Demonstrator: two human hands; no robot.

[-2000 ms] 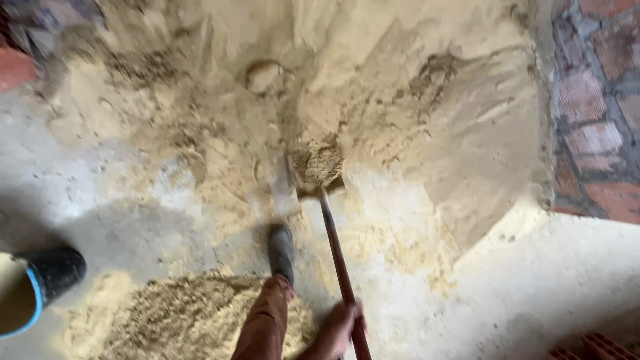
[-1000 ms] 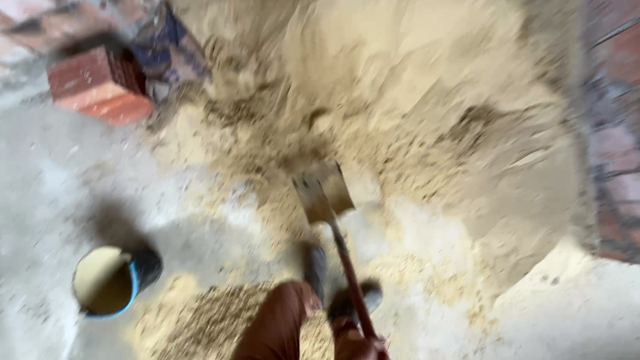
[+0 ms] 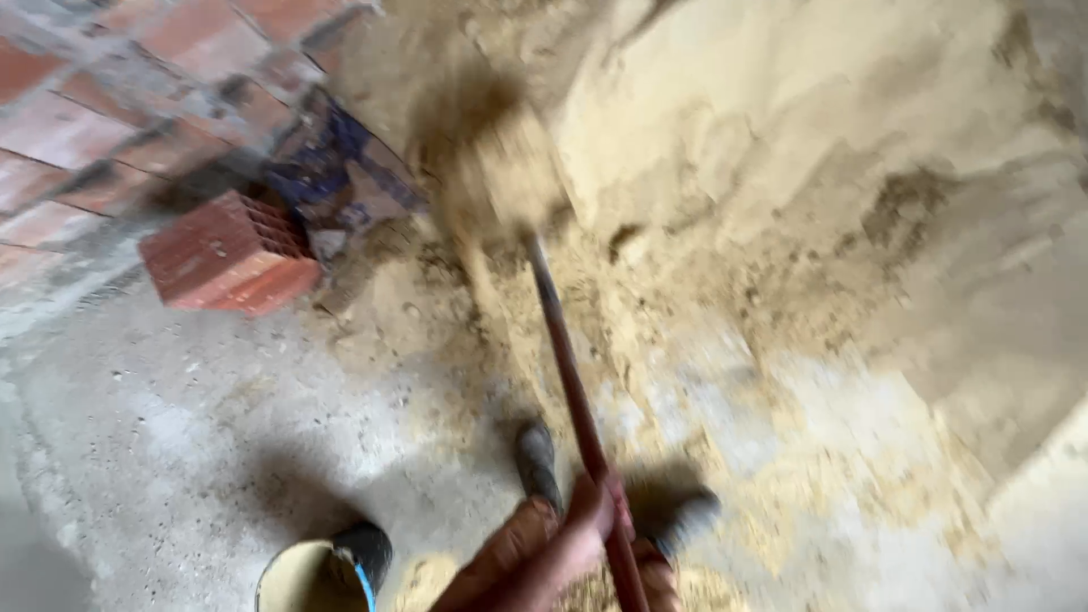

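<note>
My left hand (image 3: pixel 595 510) is closed around the reddish shaft of a shovel (image 3: pixel 571 374); its forearm enters from the bottom edge. The shaft runs up and slightly left to a blurred blade (image 3: pixel 514 170) at the heap of pale sand (image 3: pixel 731 144). Whether the blade carries sand is unclear from the blur. My right hand is not in view. Below the blade, my two dark boots stand on the concrete floor, one on each side of the shaft.
A red hollow brick (image 3: pixel 225 259) lies beside a crumpled purple-and-brown sack (image 3: pixel 340 166), near a brick wall (image 3: pixel 127 102) at upper left. At the bottom left stands a black bucket (image 3: pixel 365 544) with a blue rim, containing pale material. More loose sand lies around the boots.
The shovel blade has moved forward and to the left over the sand, toward the sack. The view has shifted left, showing more of the brick wall. My left hand stays on the shaft.
</note>
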